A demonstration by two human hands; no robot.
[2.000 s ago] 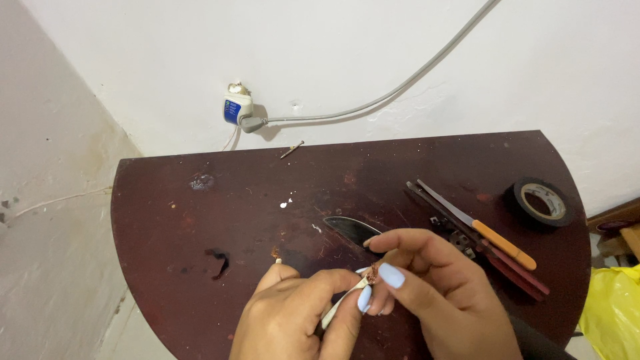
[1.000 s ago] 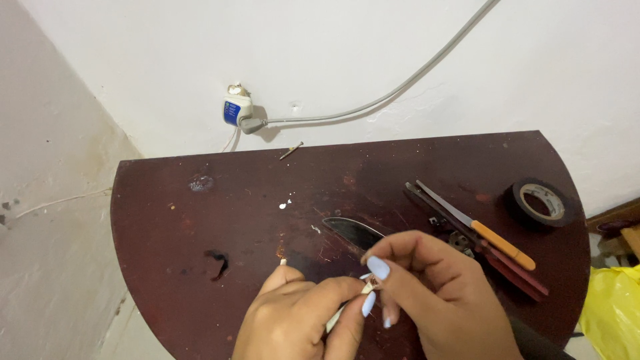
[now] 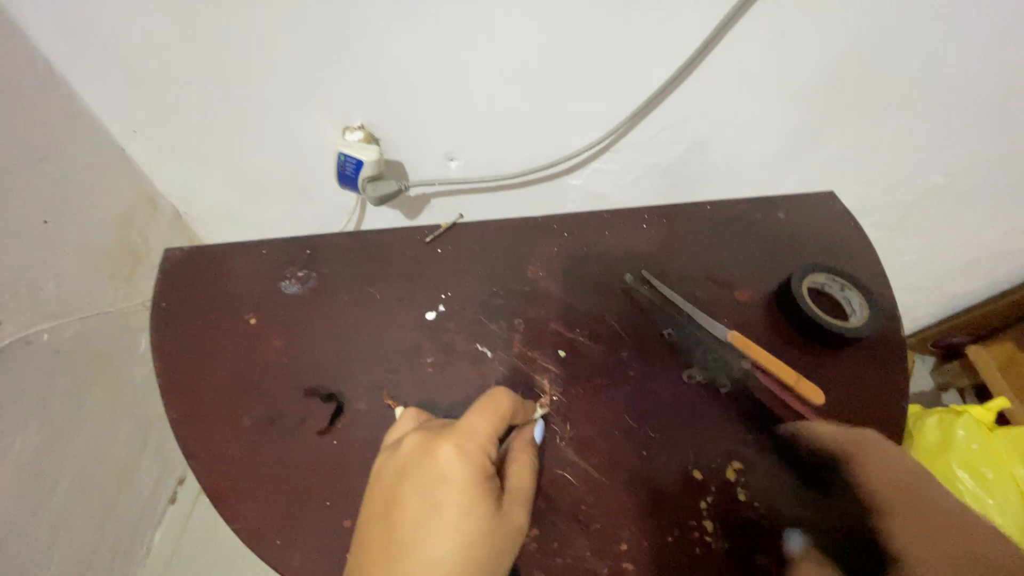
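Observation:
My left hand (image 3: 448, 480) pinches a short pale insulated wire (image 3: 541, 411) between thumb and forefinger, with bare copper strands at its tip. A second bare copper end (image 3: 390, 402) shows at the left side of the same hand. My right hand (image 3: 872, 496) is at the lower right, apart from the left and strongly blurred. A dark blurred shape (image 3: 832, 488) lies along it; whether it is held cannot be told. Just beyond are an orange-handled tool (image 3: 774, 366) with a slim metal blade and a dark tool with red handles (image 3: 784, 392), partly blurred.
A roll of black electrical tape (image 3: 832, 302) sits at the right of the dark wooden table (image 3: 240, 296). Scraps (image 3: 432, 314), a black strip (image 3: 328, 408) and a thin stick (image 3: 444, 228) lie about. Behind, a plug adapter (image 3: 358, 166) with a grey cable (image 3: 544, 168) is on the wall.
My right hand has left the wire and moved to the lower right. The dark blade seen earlier near the table's middle no longer lies there. My left hand still pinches the wire.

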